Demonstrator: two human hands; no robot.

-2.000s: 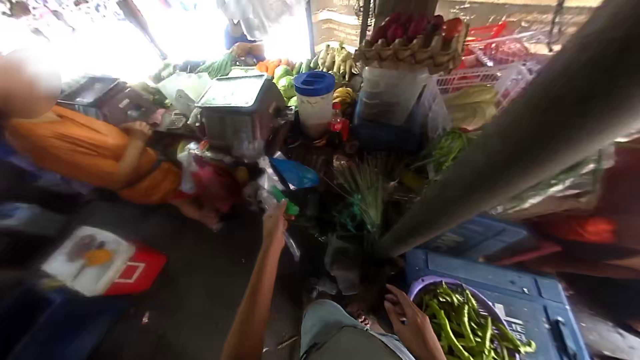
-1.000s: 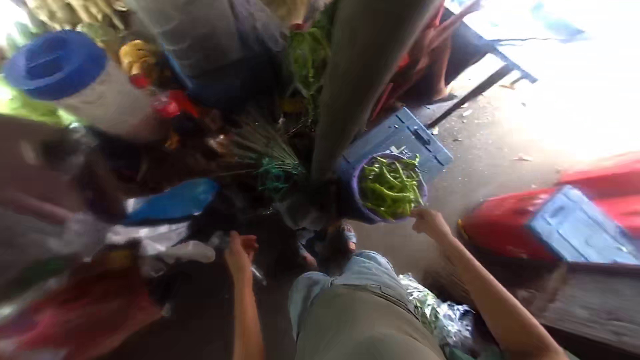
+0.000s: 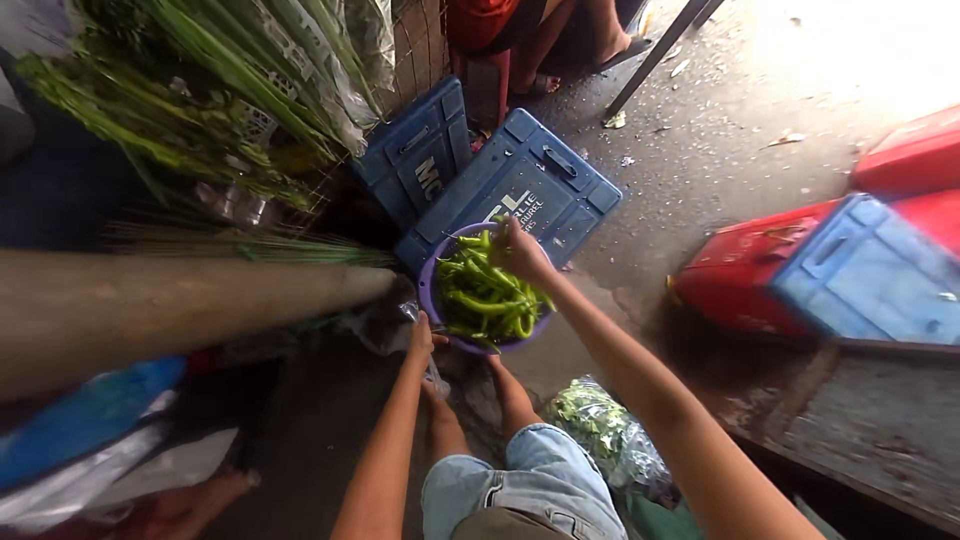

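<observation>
A purple plastic basin (image 3: 425,289) full of long green chili peppers (image 3: 487,296) rests on a blue plastic crate lid (image 3: 517,176). Over the basin's upper right part is my right hand (image 3: 517,251), its fingers closed around a green pepper at the rim. My left hand (image 3: 425,337) is at the basin's lower left edge, holding a clear plastic bag (image 3: 436,381) that hangs below the fingers. Part of the bag shows above that hand too.
A thick pole (image 3: 187,315) comes in from the left. Leafy greens (image 3: 187,112) lie at the upper left, a plastic bag of greens (image 3: 600,427) by my legs. Red containers (image 3: 750,262) stand right, one under a blue lid (image 3: 877,262). Another person's feet (image 3: 540,84) are near the top.
The view has swung toward the basin. My right hand has moved from the basin's side to over the peppers and taken hold of one. My left hand has come to the basin's edge.
</observation>
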